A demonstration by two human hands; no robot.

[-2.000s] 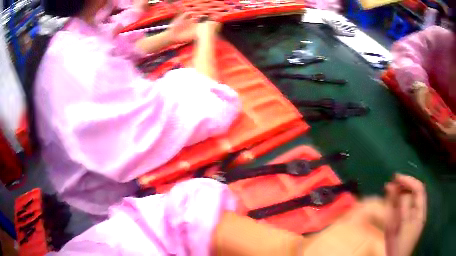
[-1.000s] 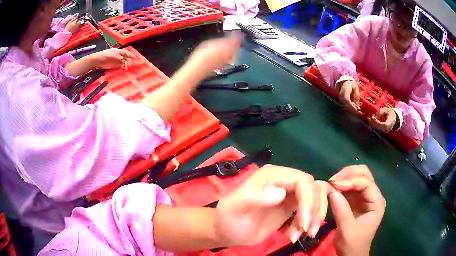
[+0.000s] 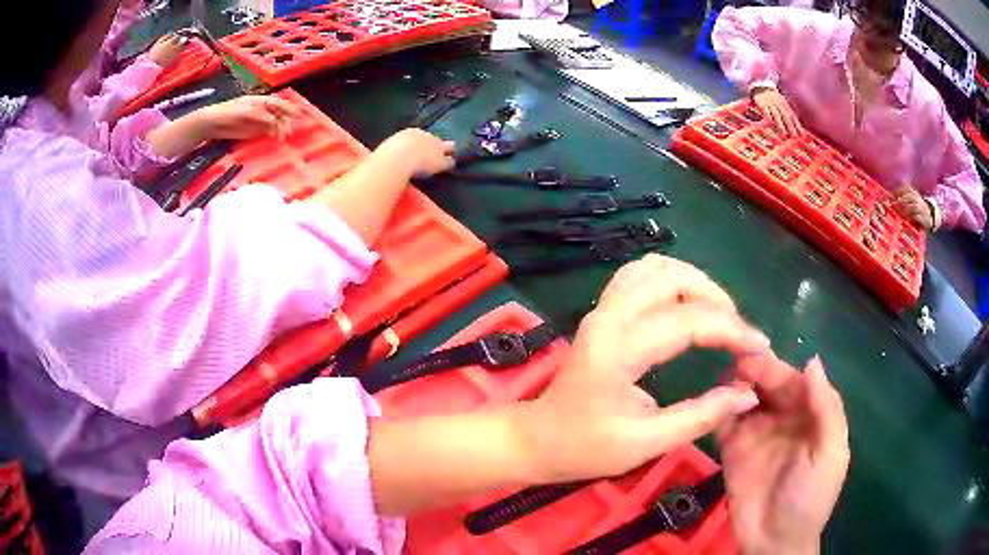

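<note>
My left hand [image 3: 629, 379] is raised over the near red tray [image 3: 423, 407], thumb and forefinger apart in a curve, with no object visible in it. Its fingertips meet the fingers of my right hand [image 3: 786, 466], which is upright at the tray's right side. Whether anything small is between the fingertips cannot be told. One black watch [image 3: 504, 349] lies face down across the tray's upper part, its grey back showing. Another watch [image 3: 680, 506] lies face down at the lower right, partly behind my right hand. A black strap [image 3: 531, 504] shows below my left forearm.
A worker's arm [image 3: 374, 190] at the left reaches over a large red tray [image 3: 315, 141]. Loose black watches [image 3: 586, 206] lie on the dark green surface beyond. Across it, another person [image 3: 868, 98] has a red small-part tray [image 3: 808, 201]. Papers [image 3: 640, 92] lie at the back.
My left hand has risen and its thumb and forefinger have spread. The neighbouring worker's hand has come down by the loose watches. The red tray opposite now shows more fully, with that person's hands at its edge.
</note>
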